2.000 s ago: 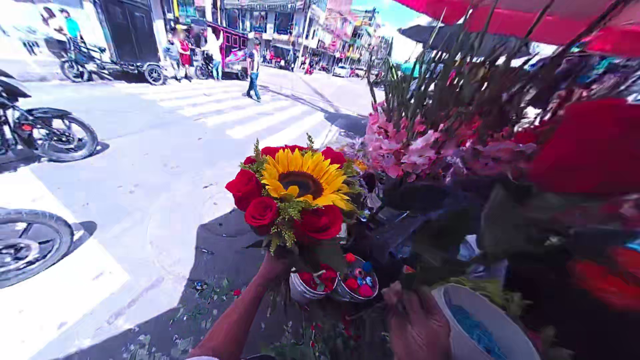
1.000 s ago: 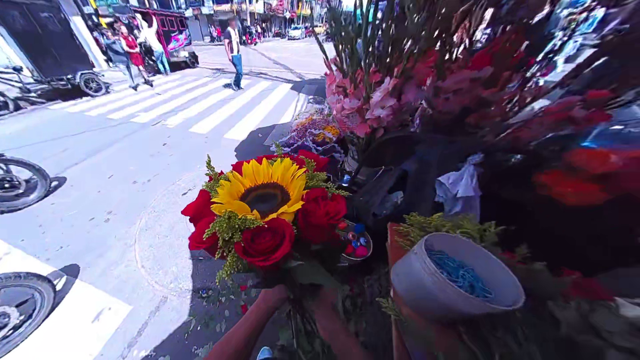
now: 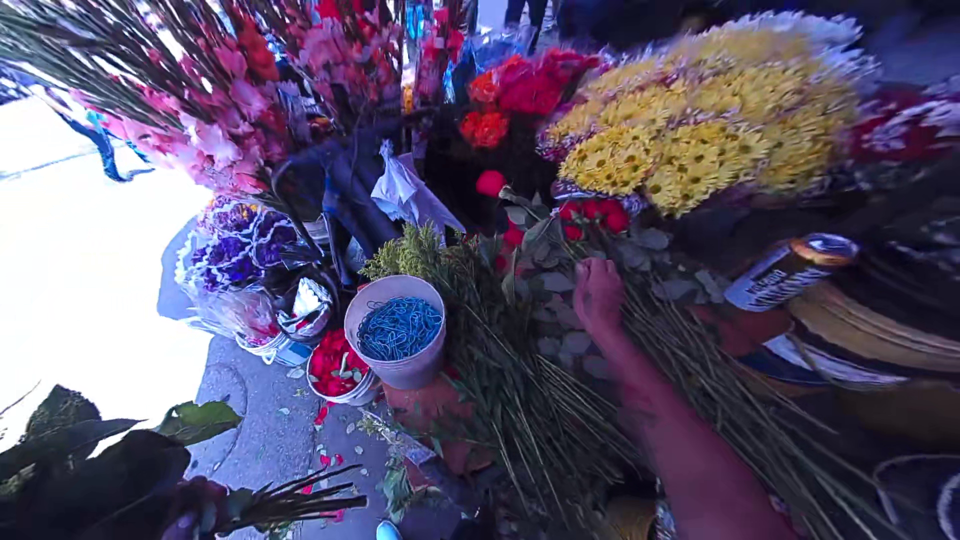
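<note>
At the lower left, my left hand (image 3: 199, 504) is dark and partly hidden by leaves, closed around the bouquet's cut stems (image 3: 307, 504); the blooms are out of view. My right hand (image 3: 600, 291) reaches onto the pile of leafy rose stems (image 3: 675, 322) at the middle, its fingers curled at the leaves; whether they grip a stem is hidden. Red roses (image 3: 592, 216) lie just above this hand. To its left lie bunches of green filler stems (image 3: 517, 375). A white tub (image 3: 405, 369) of blue paper clips (image 3: 400, 328) stands left of them.
Pink gladioli (image 3: 217, 142) rise at upper left, yellow daisies (image 3: 705, 142) at upper right. A drink can (image 3: 787, 274) lies tilted at right. A bucket of red petals (image 3: 335, 365) and wrapped purple flowers (image 3: 236, 247) stand at left. Petals litter the pavement (image 3: 277, 420).
The view has swung right and down to the flower stall. Both hands were at the sunflower and rose bouquet; now my right hand is away from it, on the rose stems, and the bouquet is low at left.
</note>
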